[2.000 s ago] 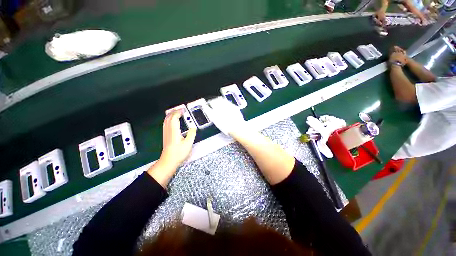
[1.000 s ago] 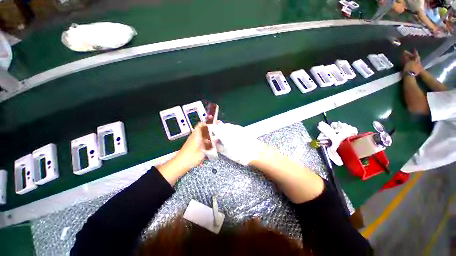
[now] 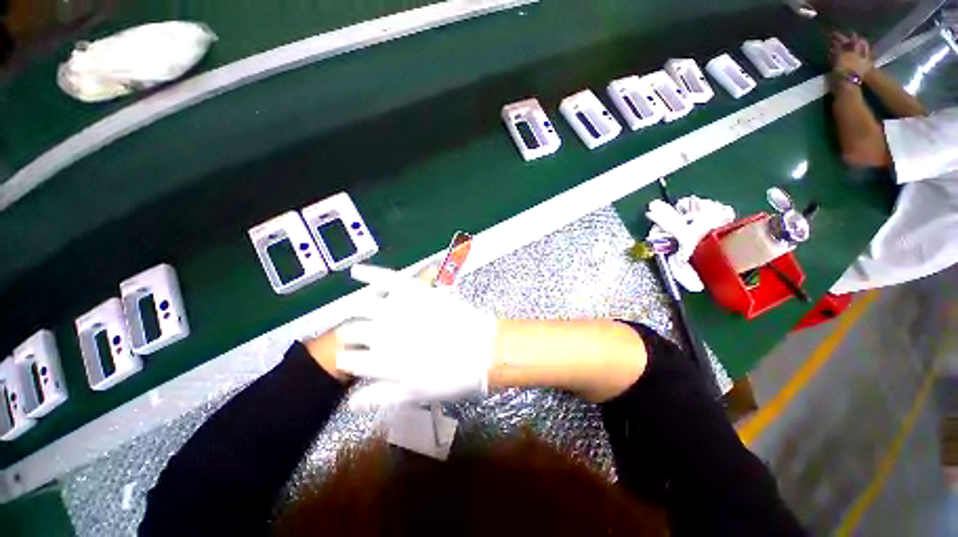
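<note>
My right hand (image 3: pixel 420 341), in a white glove, lies across my bare left hand (image 3: pixel 326 355), which is mostly hidden under it. An orange-red side of a housing (image 3: pixel 454 260) sticks out above the glove, beside a bit of bare fingertip; the rest of this housing is hidden. Two white housings with rectangular windows, one (image 3: pixel 286 252) touching the other (image 3: pixel 340 231), lie on the dark green belt (image 3: pixel 420 199) up and left of my hands. More housings lie in a row at the right (image 3: pixel 530 129) and in pairs at the left (image 3: pixel 154 306).
Bubble wrap (image 3: pixel 546 262) lies under my forearms, with a white pad (image 3: pixel 422 430) partly covered. At right are a red bin (image 3: pixel 748 275) holding a container, a crumpled white heap (image 3: pixel 688 226) and a long black handle (image 3: pixel 683 315). Another person's hands (image 3: pixel 849 58) are at upper right.
Both hands first reached to the belt, then held parts over the bubble wrap. Now the gloved hand has moved left over the bare one. The belt housings appear further left.
</note>
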